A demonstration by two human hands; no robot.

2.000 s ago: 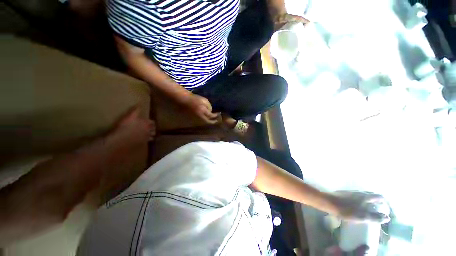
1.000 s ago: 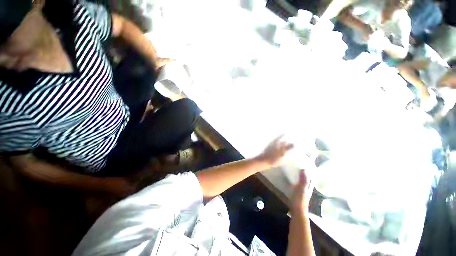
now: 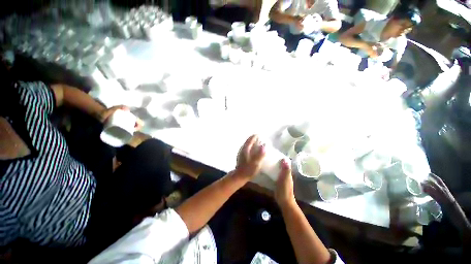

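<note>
My left hand (image 3: 250, 158) and my right hand (image 3: 284, 183) are near the table's front edge, at the middle of the view. Between them they hold a white cylinder (image 3: 270, 164), one hand on each side of it. The cylinder is overexposed and blends into the white table top (image 3: 356, 202), so its rim cannot be made out. Several loose white cylinders lie just beyond and to the right of my hands, one with its round open mouth (image 3: 310, 165) facing me.
A neighbour in a striped top (image 3: 49, 170) at left holds a white cylinder (image 3: 119, 128). Dense rows of cylinders (image 3: 142, 23) stand at the far left. People sit across the table. Another person's hand (image 3: 439, 190) touches cylinders at right. The wooden edge (image 3: 206, 172) runs before me.
The view has swung right, bringing more of the table and the people across it into sight. My hands, apart around an overexposed white object before, now hold a white cylinder nearer the table's front edge.
</note>
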